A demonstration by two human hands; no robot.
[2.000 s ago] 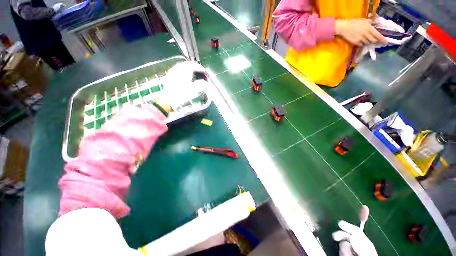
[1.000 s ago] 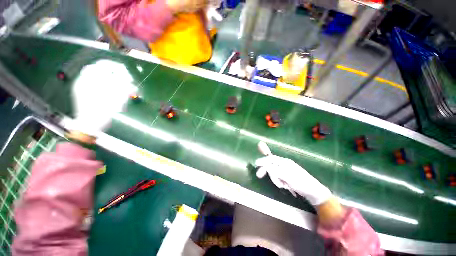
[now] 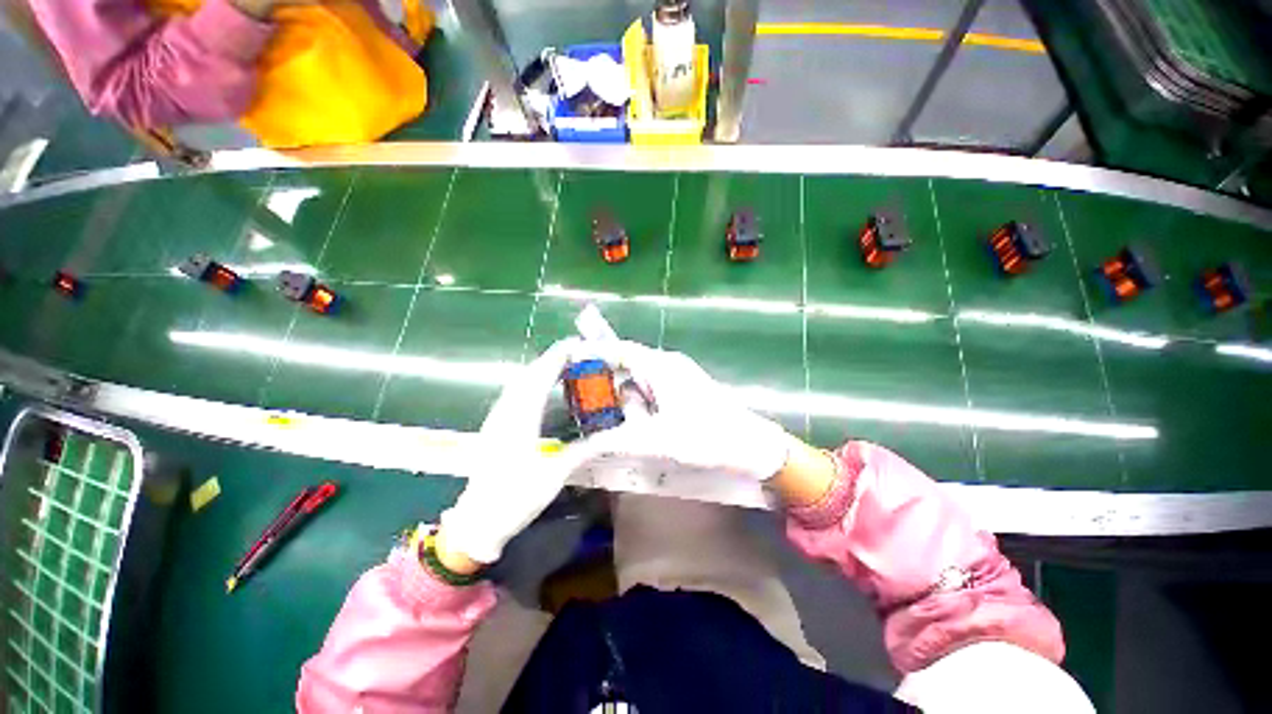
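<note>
A transformer (image 3: pixel 596 393) with an orange-copper winding and blue faces is held above the near rail in front of me. My left hand (image 3: pixel 527 444), in a white glove, grips it from the left. My right hand (image 3: pixel 686 416), also gloved, is against its right side. A pale stick (image 3: pixel 594 324) with a rounded end sticks up from the fingers of my right hand; its lower part is hidden. My fingertips partly hide the lower end of the transformer.
The green belt (image 3: pixel 488 251) carries several spaced transformers (image 3: pixel 880 240). A red and black knife (image 3: pixel 283 533) and a divided tray (image 3: pixel 137 481) are on the bench at left. Blue (image 3: pixel 589 128) and yellow (image 3: pixel 667 134) bins stand across the belt. A person (image 3: pixel 328 70) is at upper left.
The view has swung right. My left hand has come from the far left to in front of me, and a transformer is now held between both hands. The right hand still has the stick.
</note>
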